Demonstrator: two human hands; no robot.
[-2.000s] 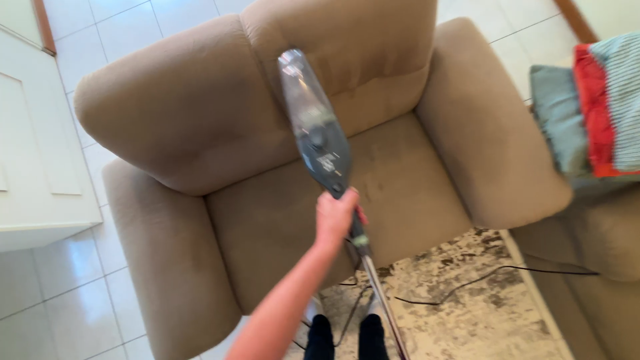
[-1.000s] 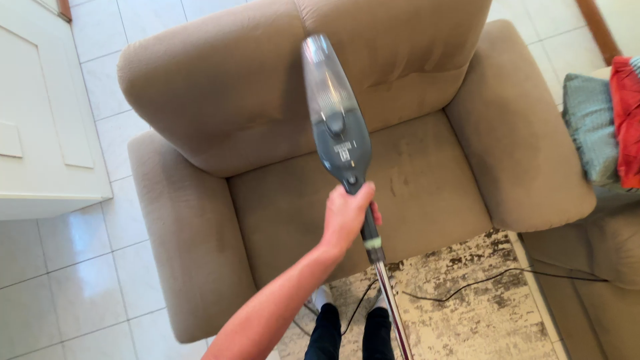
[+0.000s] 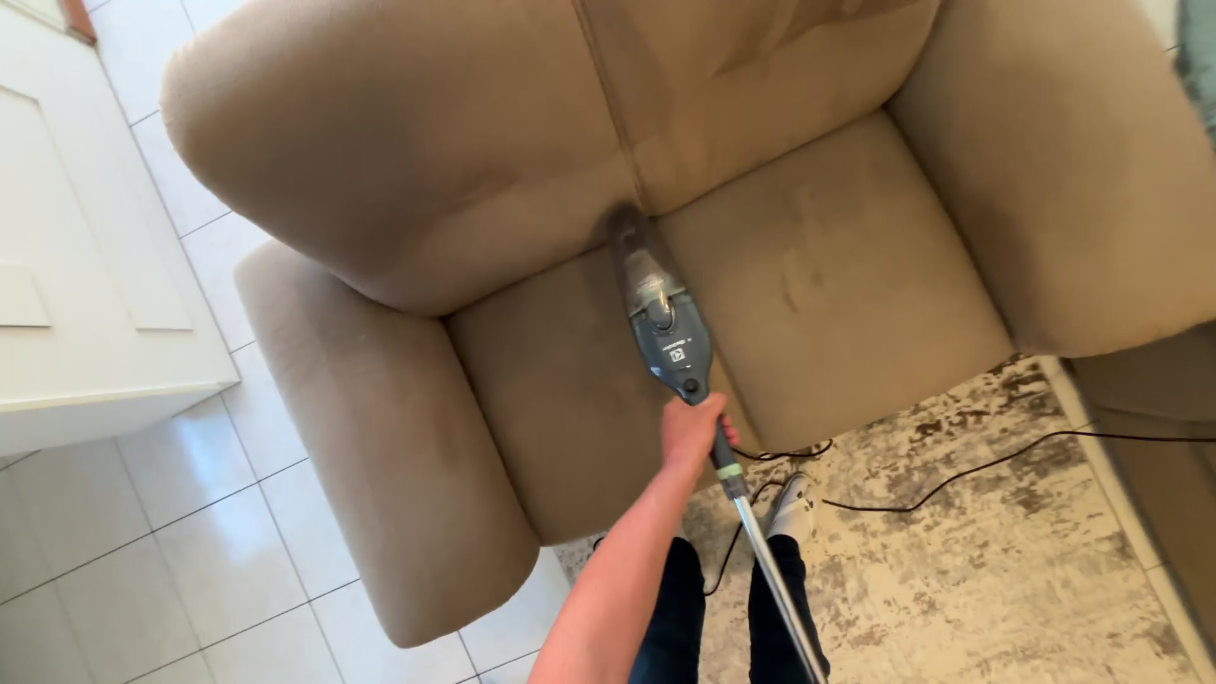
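Note:
My left hand (image 3: 693,432) is closed around the dark handle of a grey Electrolux stick vacuum cleaner (image 3: 673,337). Its clear dust container points up and away from me, and the narrow front end is at the crease between the seat and backrest of a brown upholstered sofa (image 3: 836,275), near the middle seam. Whether it touches the fabric is hard to tell. From the handle's lower end, a metal tube (image 3: 771,565) runs down past my legs to the bottom edge. My right hand is out of view.
A thin black cord (image 3: 950,480) lies across the patterned rug (image 3: 997,560) and loops near my feet. White tiles (image 3: 228,532) and a white panelled cabinet or door (image 3: 85,247) are at the left. Another brown upholstered piece (image 3: 1154,494) stands at the right.
The vacuum's front end has come down from the sofa's backrest to the crease at the seat. My left hand has moved lower with it, still around the handle.

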